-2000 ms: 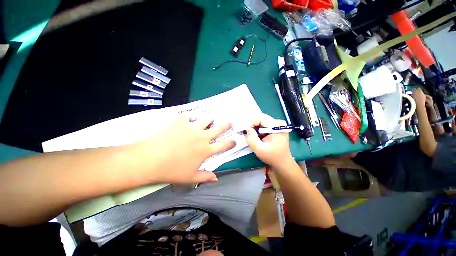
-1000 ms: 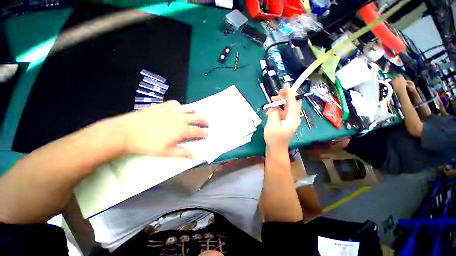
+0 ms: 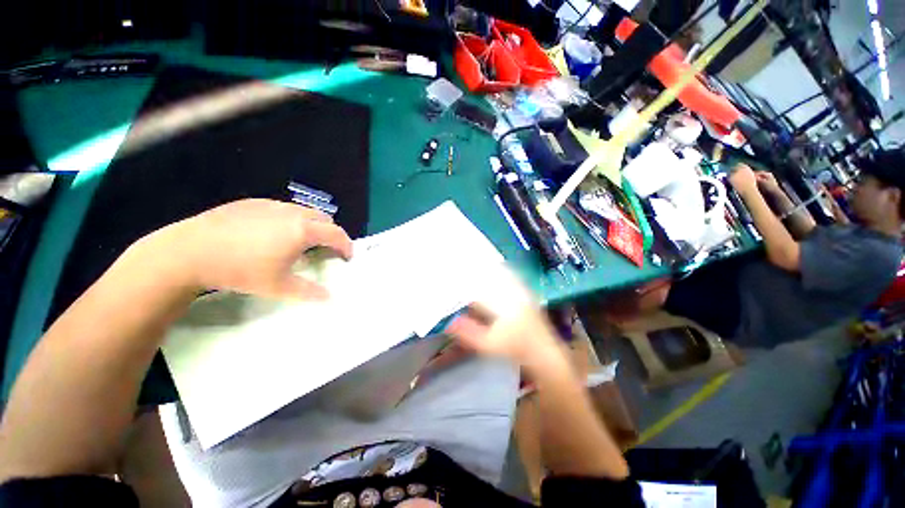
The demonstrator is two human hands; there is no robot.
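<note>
White and pale yellow paper sheets [image 3: 288, 367] lie across the bench's front edge and over my lap. My left hand [image 3: 263, 248] is on their upper left part, with a bit of paper pinched between thumb and bent fingers. My right hand [image 3: 501, 327] is blurred at the sheets' lower right edge; whether it grips them cannot be told. No pen shows in it. Silver-grey strips [image 3: 312, 196] lie on the black mat [image 3: 228, 149] just beyond my left hand, which partly hides them.
A thick black cylindrical tool [image 3: 524, 210], a red packet [image 3: 625, 240] and a pale yellow tape strip [image 3: 650, 111] are at right. Red bins [image 3: 501, 60] stand at the back. A small black device [image 3: 430, 151] lies on the green mat. A person [image 3: 829, 263] sits far right.
My right hand has come down from beside the tools, where it held a pen, to the sheets' lower right edge. My left hand has moved left, its fingers more bent. The view has tilted up.
</note>
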